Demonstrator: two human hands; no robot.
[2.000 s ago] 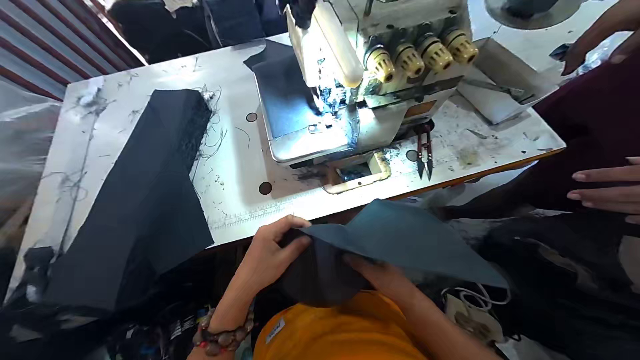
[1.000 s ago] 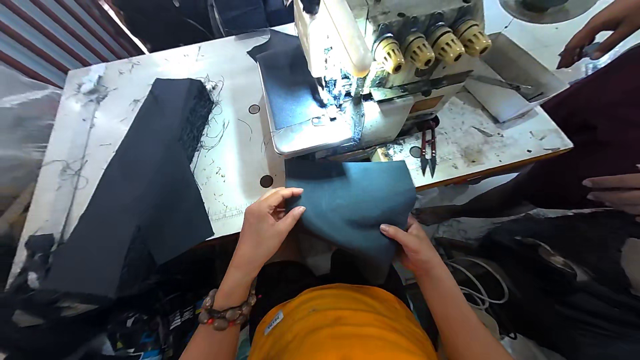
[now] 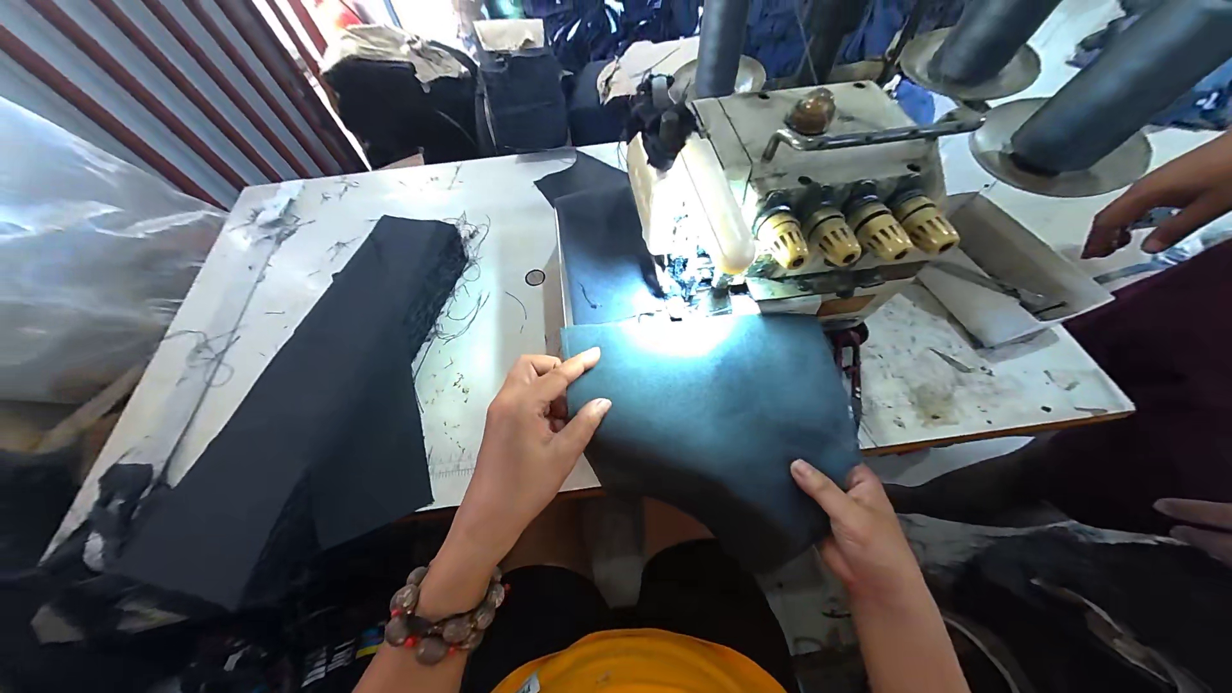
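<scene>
A dark teal-grey fabric piece point(image 3: 712, 414) lies flat with its straight far edge at the presser foot of an overlock sewing machine point(image 3: 818, 164), under its bright lamp. My left hand point(image 3: 539, 433) pinches the left edge of the piece between thumb and fingers. Lower down on the right, my right hand point(image 3: 857, 520) grips the other side, thumb on top and the fingers mostly hidden below. The near part of the fabric hangs over the table's edge. Another dark piece point(image 3: 602, 250) rests on the machine's bed, left of the needle area.
Dark cut fabric point(image 3: 318, 385) lies in a stack on the left of the white table point(image 3: 491, 279), amid loose threads. Thread snips point(image 3: 849, 361) lie partly covered right of the fabric. An open white box point(image 3: 1020, 260) holds metal tools. A co-worker's hand point(image 3: 1169, 197) is at far right.
The fabric, folded in my hands near the table's edge at first, is now spread out and up against the machine's foot. My hands have moved apart and forward. The view has tilted up.
</scene>
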